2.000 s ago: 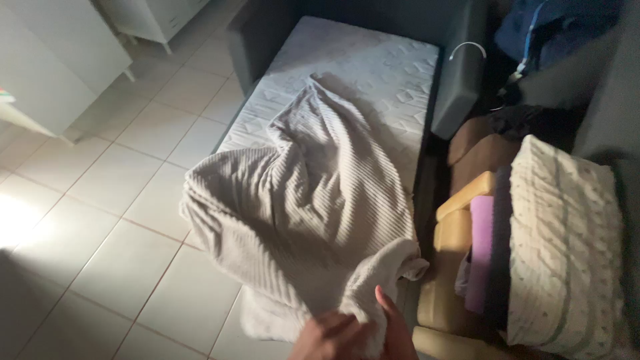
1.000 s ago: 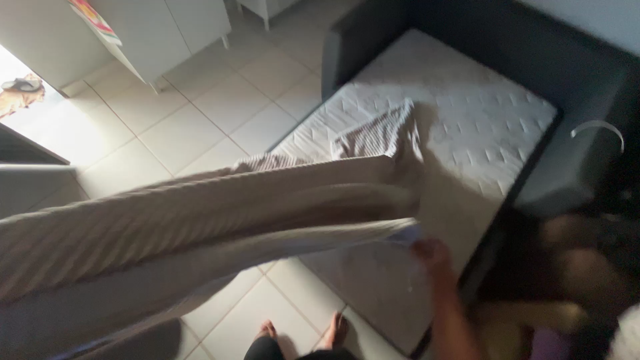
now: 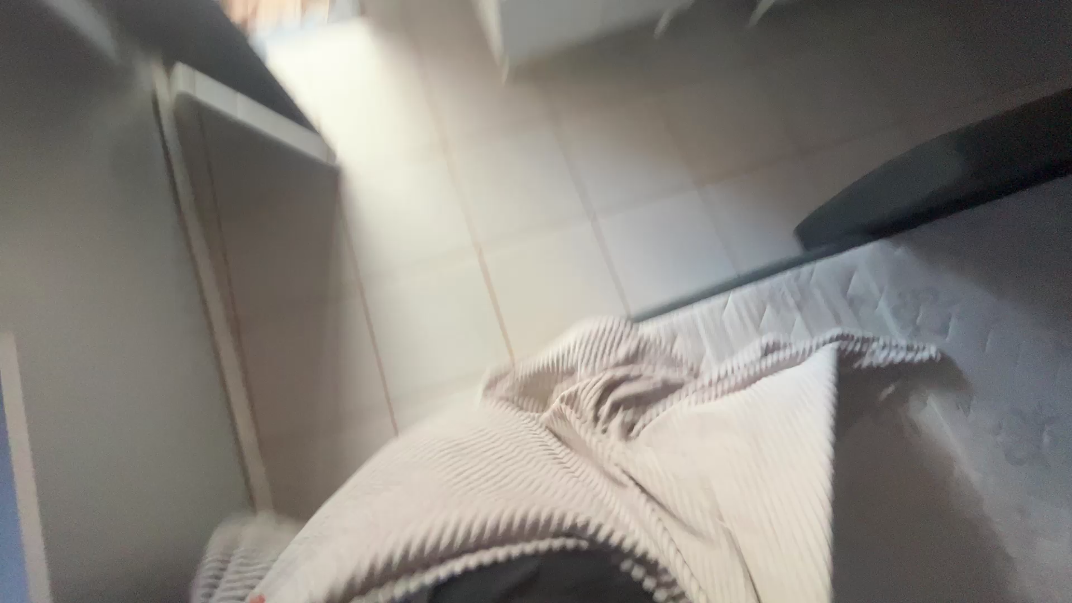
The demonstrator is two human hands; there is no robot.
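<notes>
A beige ribbed blanket [image 3: 519, 469] spreads from the bottom edge up onto the quilted mattress [image 3: 988, 419] at the right, where its far part lies bunched. Its near edge arches over something dark at the bottom centre. Only a tiny blurred bit of skin, perhaps a fingertip of my left hand [image 3: 258, 598], shows at the blanket's edge in the lower left; its grip is hidden. My right hand is outside the view. The picture is blurred.
Pale floor tiles [image 3: 536, 209] run beyond the blanket. A grey panel with a white edge [image 3: 251, 117] stands at the left, a white cabinet [image 3: 569, 29] at the top. The dark sofa arm [image 3: 930, 172] borders the mattress at the right.
The view has swung left. One second ago a hand held the blanket's edge over the mattress at the right; now that hand is out of view and the blanket hangs lower.
</notes>
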